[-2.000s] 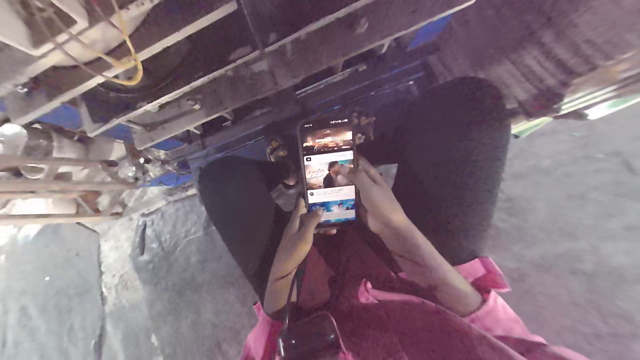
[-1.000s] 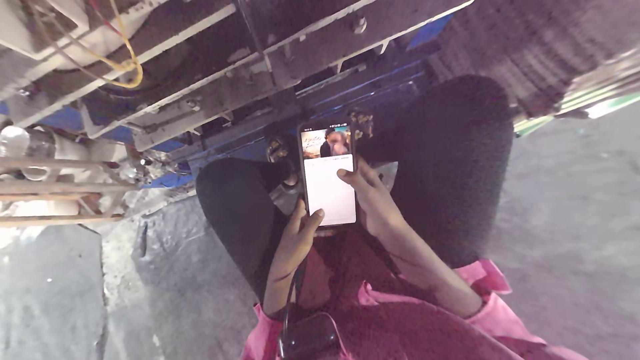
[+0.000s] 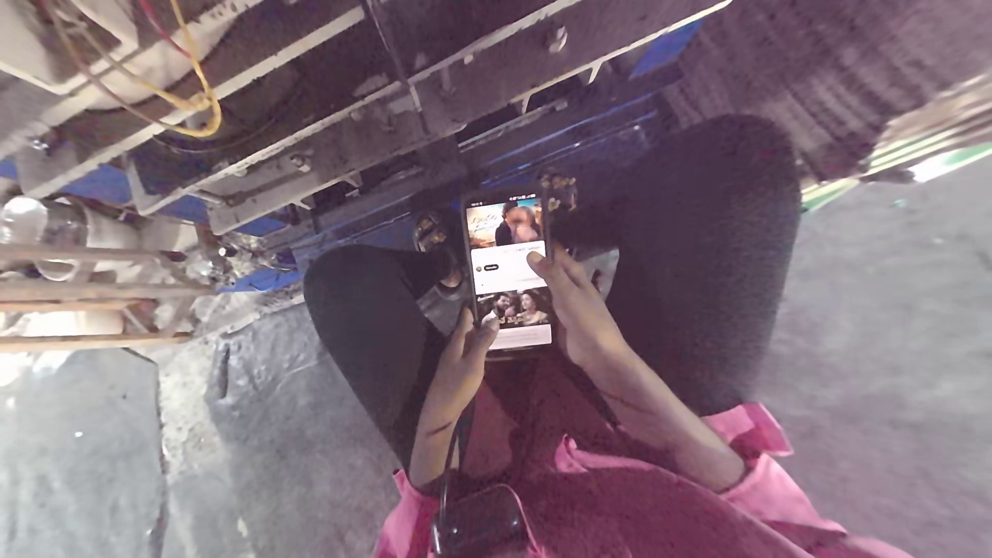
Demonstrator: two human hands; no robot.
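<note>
A lit smartphone (image 3: 510, 271) is held upright between my two hands, above my lap. My left hand (image 3: 463, 360) grips its lower left side, the thumb over the bottom of the screen. Around the right edge curls my right hand (image 3: 577, 306), its thumb over the middle of the screen. Pictures and white panels show on the display. A dark device (image 3: 480, 523) with a cord lies on my pink clothing near my waist.
Beyond my knees runs a metal frame of slats (image 3: 349, 147) with blue parts. Yellow wire (image 3: 205, 101) hangs at upper left. A wooden rack (image 3: 93, 291) stands at left, near clear round containers (image 3: 39, 225). Grey floor (image 3: 876, 325) spreads on both sides.
The phone's screen has changed from a feed of pictures to a mostly white page, and now to a page with pictures. Both hands have kept hold of the phone.
</note>
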